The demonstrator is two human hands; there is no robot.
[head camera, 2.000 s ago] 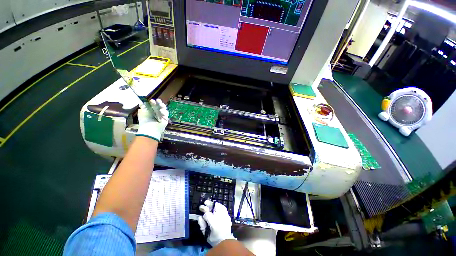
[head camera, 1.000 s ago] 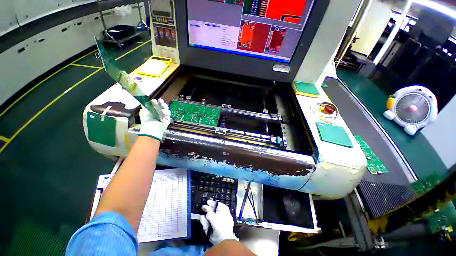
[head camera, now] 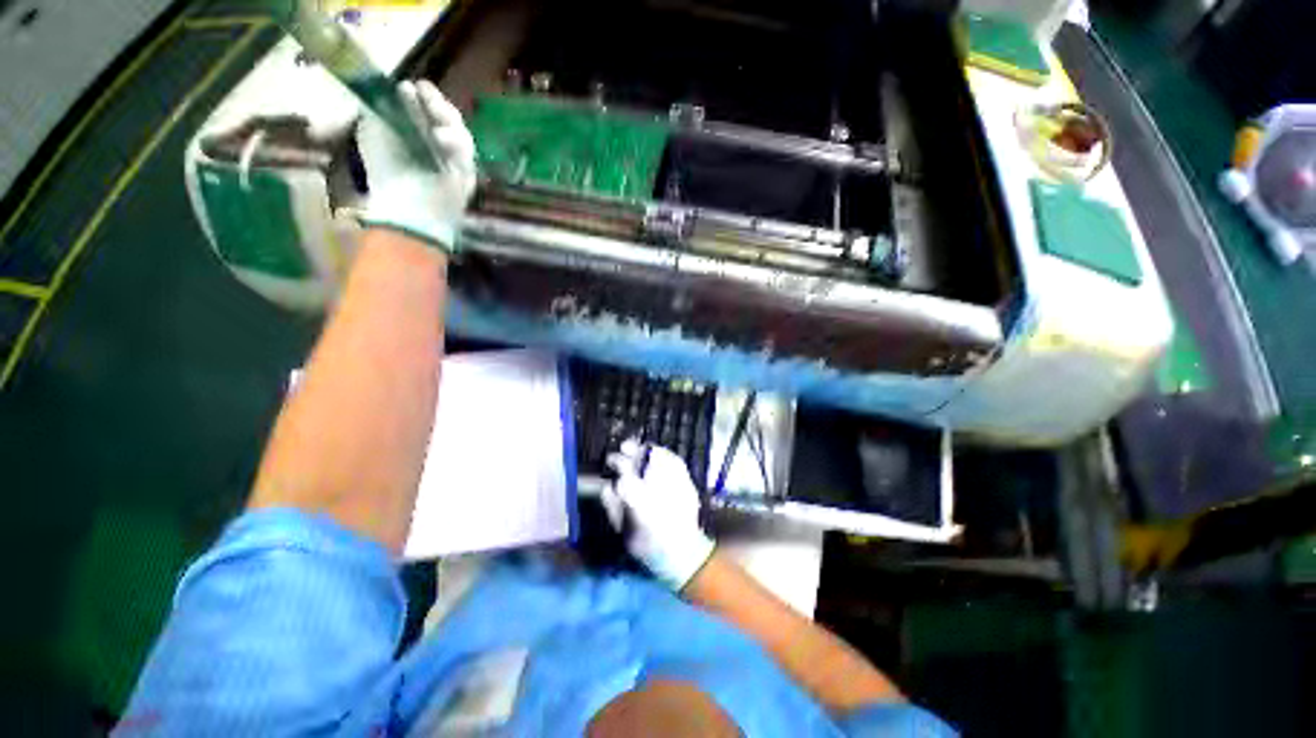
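My left hand [head camera: 416, 162], in a white glove, is closed on a circuit board [head camera: 347, 65] held edge-on and tilted at the machine's left front corner. The board's upper end is cut off by the picture's top edge. Another green circuit board [head camera: 566, 146] lies on the clamp rails [head camera: 779, 238] in the machine's dark opening, right of my left hand. My right hand [head camera: 658, 508], also gloved in white, rests at the front of the black keyboard [head camera: 645, 411] with its fingers over the lower keys. No held thing shows in it. The view is blurred.
A clipboard sheet [head camera: 498, 454] lies left of the keyboard. Dark tweezers [head camera: 740, 444] and a black pad [head camera: 866, 466] lie to its right. The machine's right side bears green pads [head camera: 1085, 231] and a round red piece [head camera: 1074, 134]. A white fan [head camera: 1282, 180] stands far right.
The view has tipped down, so the monitor has left the picture and my smock shows. My left hand still holds its board upright. My right hand stays at the keyboard.
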